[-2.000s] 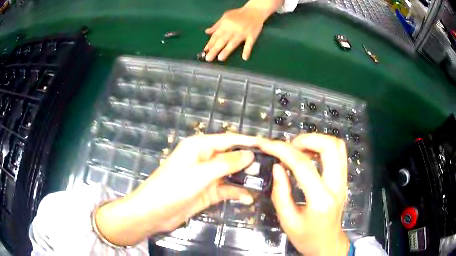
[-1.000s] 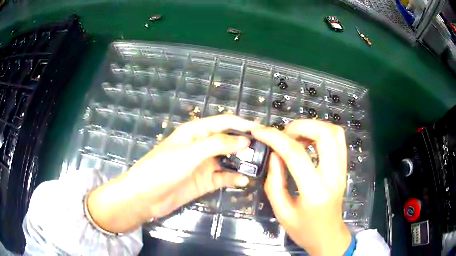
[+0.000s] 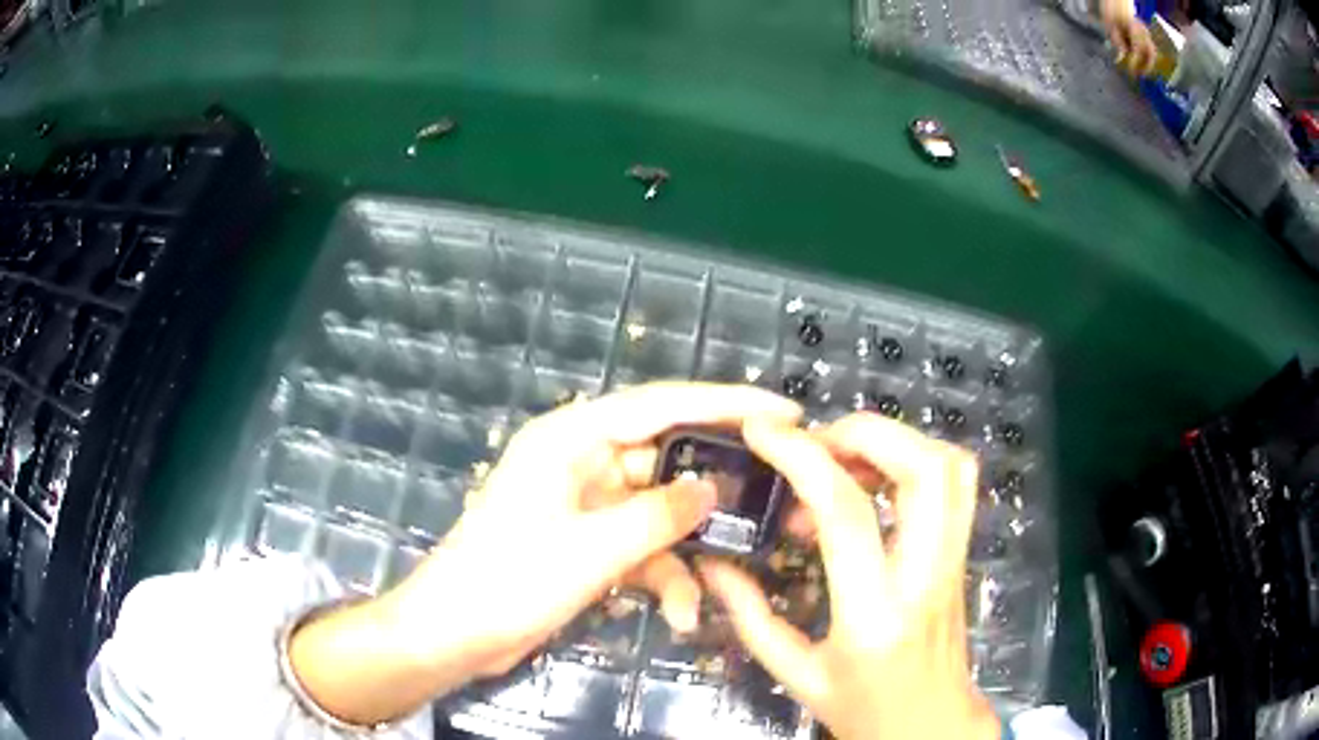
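A black rounded-square device housing (image 3: 741,499) is held above the clear component tray (image 3: 449,231), with its inside and a pale rectangle showing. My left hand (image 3: 557,513) grips it from the left, the thumb on its inner face. My right hand (image 3: 868,564) is at its right side, the index finger on the top right edge and the thumb near the lower edge. I cannot tell if the right fingers hold a small part. Several small black round components (image 3: 890,349) sit in the tray's right pockets. Small cream-yellow bits lie in the middle pockets.
Stacked black trays (image 3: 87,362) stand at left. The black press box (image 3: 1230,521) with a red button (image 3: 1164,654) is at right. Small parts and another small device (image 3: 933,140) lie on the green mat behind the tray. Another person's hand (image 3: 1128,36) shows at the far top right.
The other person's hand has left the mat behind the tray, and a small dark part lies there. My right thumb has moved left, below the housing. The view has shifted slightly.
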